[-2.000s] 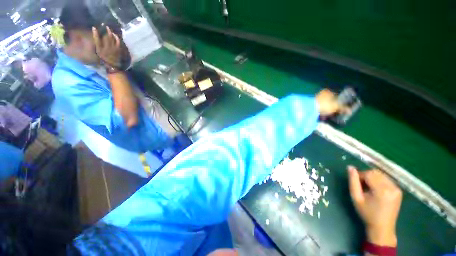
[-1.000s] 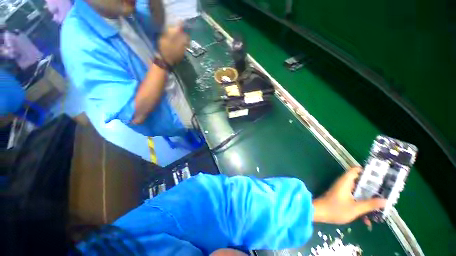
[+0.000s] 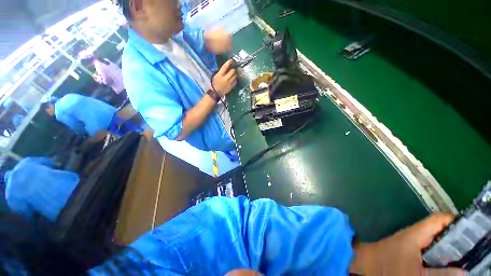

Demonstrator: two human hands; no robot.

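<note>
My left hand (image 3: 401,250) is at the lower right, blurred and partly cut off by the edge. It is shut on a phone assembly (image 3: 464,235), which tilts up to the right and runs out of the picture. Its visible face is silvery-grey with dark parts. My left sleeve is blue and crosses the lower middle. My right hand is not in view.
A dark soldering station (image 3: 286,102) with yellowish labels stands on the green bench. A seated worker (image 3: 161,86) in blue works beside it. A phone (image 3: 356,49) lies on the green belt (image 3: 398,97) beyond the pale edge strip (image 3: 371,125). A cardboard carton (image 3: 145,188) is at the left.
My left hand with the phone assembly has shifted right and down to the picture's edge. The view has turned left, so the white pieces are out of view and more of the neighbouring worker shows.
</note>
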